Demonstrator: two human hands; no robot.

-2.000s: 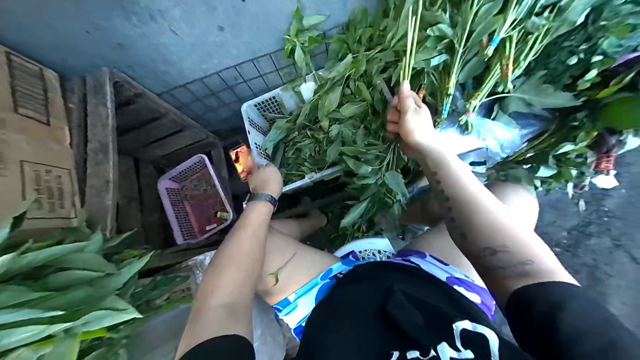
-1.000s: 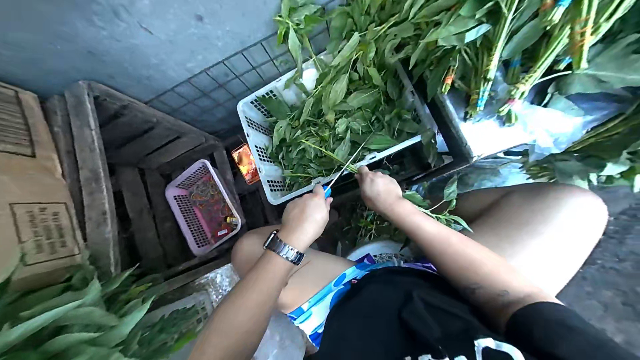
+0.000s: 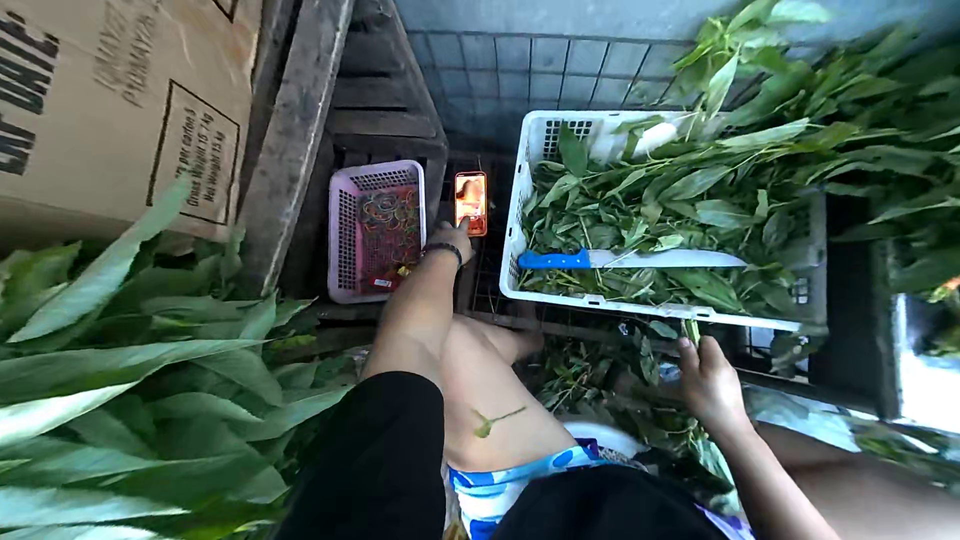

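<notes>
My left hand (image 3: 451, 238) reaches to a lit smartphone (image 3: 470, 201), a fingertip at the lower part of its screen. At the front edge of the white plastic crate (image 3: 637, 304), my right hand (image 3: 709, 379) is closed around a small bunch of green stems (image 3: 691, 330). A knife with a blue handle (image 3: 555, 259) lies flat on the leafy cuttings (image 3: 675, 202) in the crate, its blade pointing right. Left of the phone, a pink plastic basket (image 3: 336, 247) holds rubber bands and a few small items.
Wooden crates (image 3: 300, 135) and a printed cardboard box (image 3: 127, 97) stand at the left, above a large pile of leaves (image 3: 150, 390). Wire mesh (image 3: 525, 71) runs along the back wall. More leafy bunches (image 3: 877, 142) lie at the right. A leaf sprig (image 3: 486, 426) rests on my leg.
One second ago my left hand held the blue-handled knife; it now lies on the leaves in the crate. My left hand has moved to the phone. The view has shifted left.
</notes>
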